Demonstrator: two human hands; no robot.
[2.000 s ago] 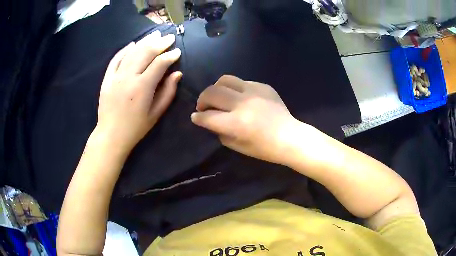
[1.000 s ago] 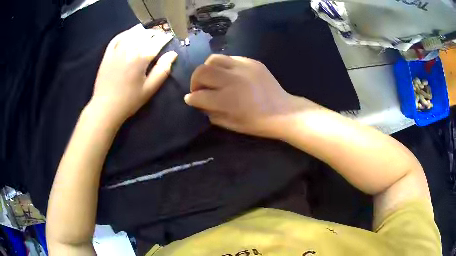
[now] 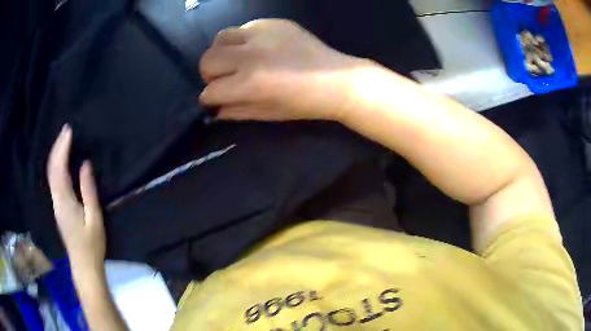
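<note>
The black fabric panel point(image 3: 311, 161) covers most of the table and reaches the wearer's lap. A thin pale line point(image 3: 172, 174) runs slantwise across it, below and left of my right hand. My right hand point(image 3: 269, 74) is closed with its fingertips pinching the black cloth at upper centre; the exact grip is partly hidden by the fingers. My left hand point(image 3: 78, 200) rests at the left part of the cloth, thumb and fingers apart. A small shiny metal part point(image 3: 192, 4) shows at the top edge; the machine head is out of view.
A blue tray point(image 3: 566, 58) with small pale pieces stands at upper right, beside an orange surface point(image 3: 583, 39). The pale machine bed point(image 3: 463, 48) shows right of the cloth. A blue crate point(image 3: 65, 294) and a white sheet point(image 3: 137, 291) are at lower left.
My left hand has left the metal part and moved down and left, fingers apart. My right hand has moved up and left in view, still pinching cloth. The machine head has left the view.
</note>
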